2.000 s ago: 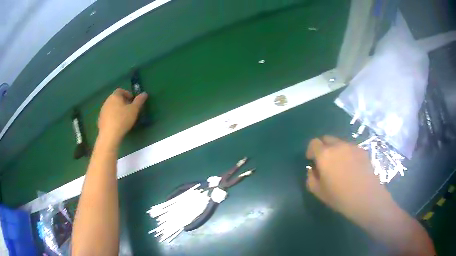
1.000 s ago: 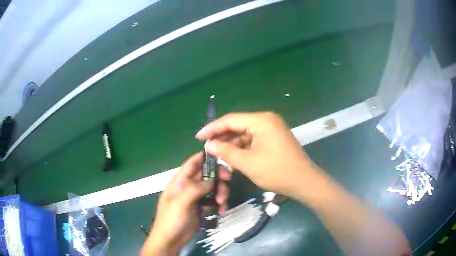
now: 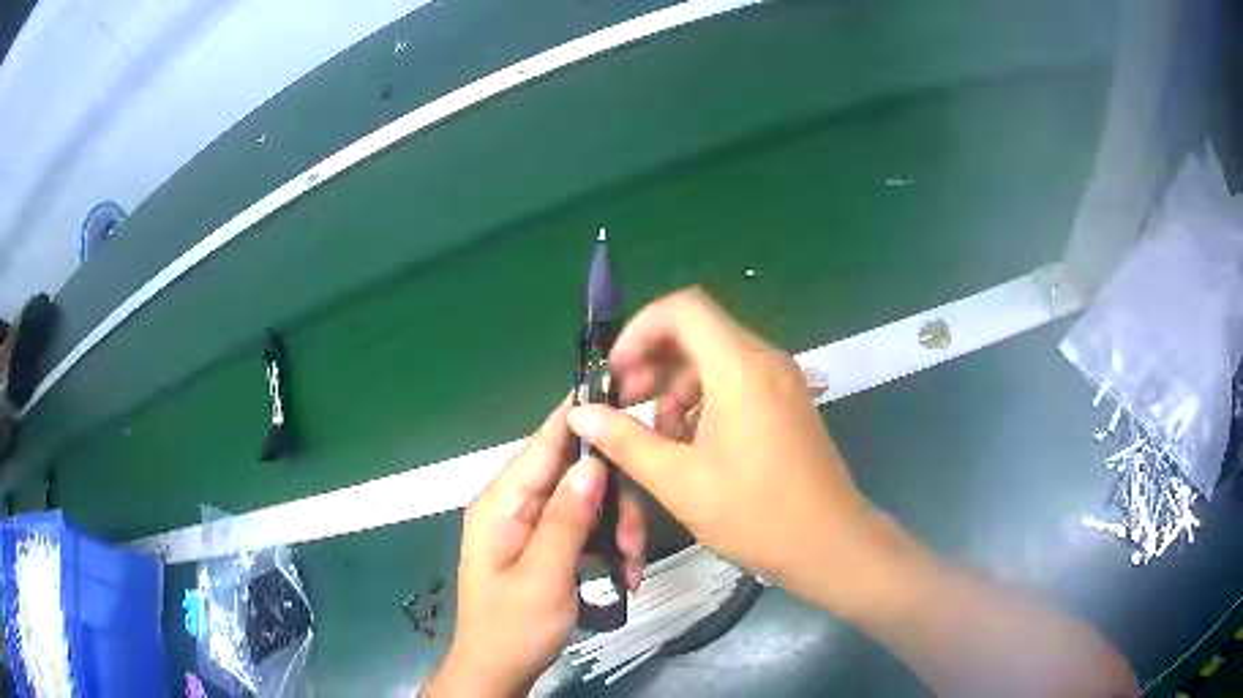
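A black pen housing (image 3: pixel 601 286) stands nearly upright in view, tapered end up with a small pale tip, open in the middle with a circuit board (image 3: pixel 596 368) showing. My left hand (image 3: pixel 525 573) is shut around its lower part. My right hand (image 3: pixel 736 423) is at the open middle from the right, thumb touching the housing beside my left thumb. Whether its fingers hold a small part cannot be told. White sticks (image 3: pixel 668 607) lie fanned below, partly hidden by my hands.
Another pen unit (image 3: pixel 275 396) lies on the green belt at left. A white rail (image 3: pixel 341 511) crosses the view. A blue bin (image 3: pixel 102 600), a clear bag of black parts (image 3: pixel 273 614) and small black parts (image 3: pixel 423 610) are lower left. White pins (image 3: pixel 1152 498) and a milky bag (image 3: pixel 1172 314) are right.
My left hand has taken the pen housing from the belt and brought it to the centre. My right hand has moved left from the bench to the housing. The view has shifted.
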